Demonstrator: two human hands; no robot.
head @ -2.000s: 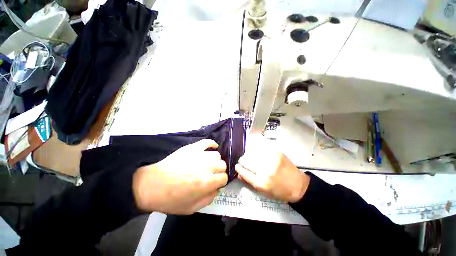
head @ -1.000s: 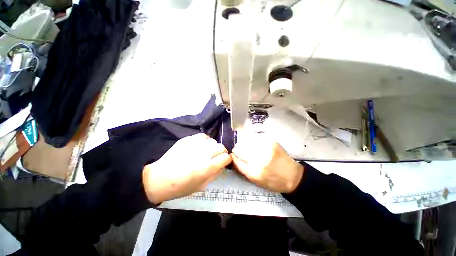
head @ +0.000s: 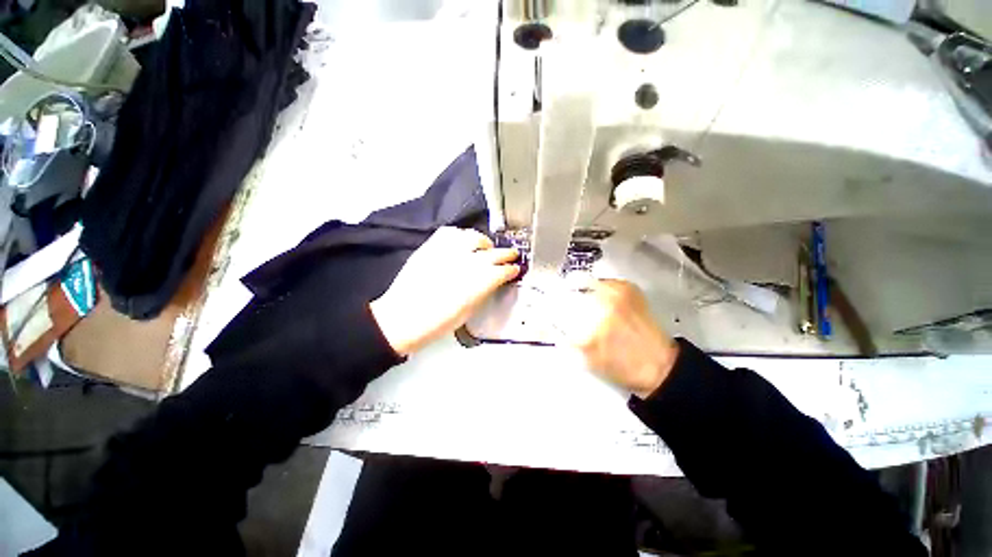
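Observation:
The dark fabric piece (head: 337, 267) lies on the white table left of the needle area, its edge running in beside the machine's pale upright strip (head: 563, 163). My left hand (head: 444, 285) has its fingers bent on the fabric's right end, close to the needle area. My right hand (head: 622, 335) is just right of and below the needle area, thumb and fingers close together. Its fingertips are washed out by glare, and I cannot tell if they hold anything. The presser foot and needle are not clear behind the strip.
The off-white sewing machine (head: 761, 120) fills the upper right, with a whitish knob (head: 639, 194). A blue pen (head: 821, 281) and thin sticks lie under its arm. A black fabric stack (head: 185, 152) lies at the left, beside a cluttered brown surface (head: 114, 350). The table's front edge is marked like a ruler.
Both hands have moved up towards the needle area and a little apart. The fabric has moved away from me, its far corner now higher beside the machine head. The camera view has shifted.

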